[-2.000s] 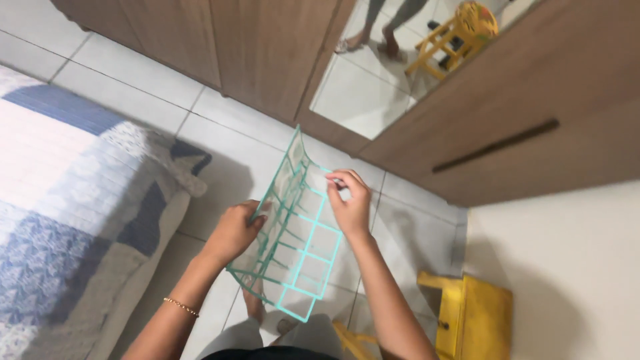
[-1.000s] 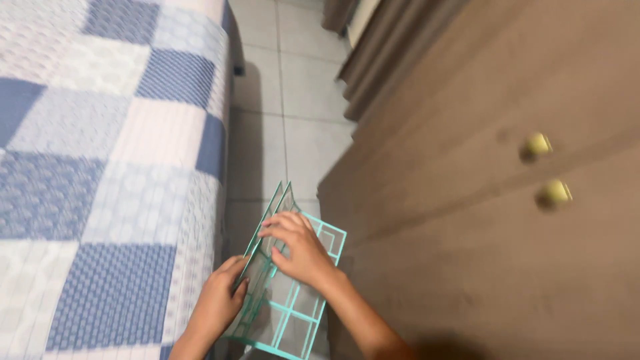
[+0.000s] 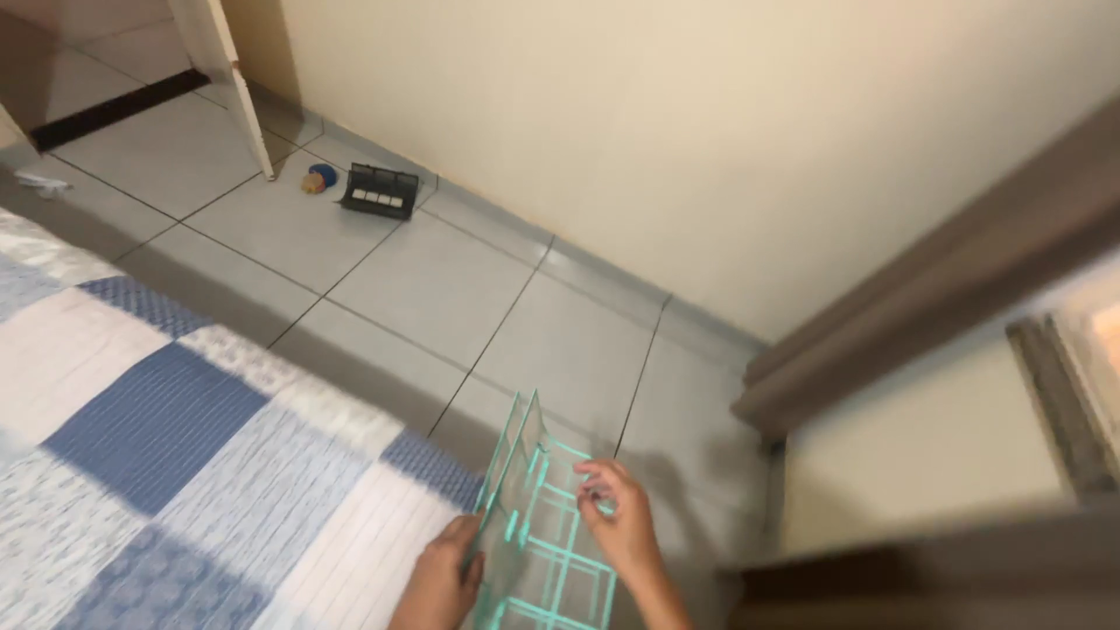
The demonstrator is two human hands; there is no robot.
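A teal wire rack with grid panels [image 3: 567,555] is at the bottom centre, beside the bed. My left hand [image 3: 444,569] grips its left panel edge, fingers wrapped behind the frame. My right hand [image 3: 617,516] is at the rack's right side, fingers curled with the thumb near the fingertips. Whether it pinches the wire or something small is too blurred to tell. The rack's lower part runs out of the picture.
A bed with a blue and white patchwork quilt [image 3: 210,437] fills the left. A dark rack-like object [image 3: 380,191] and a blue and tan item [image 3: 318,178] lie on the tiled floor near the wall. An ajar door [image 3: 241,96] stands upper left; a brown curtain [image 3: 910,262] hangs right.
The view has swung from the wardrobe to the wall and door. My right hand has moved from the upright panels to the rack's right side; my left hand still holds the rack.
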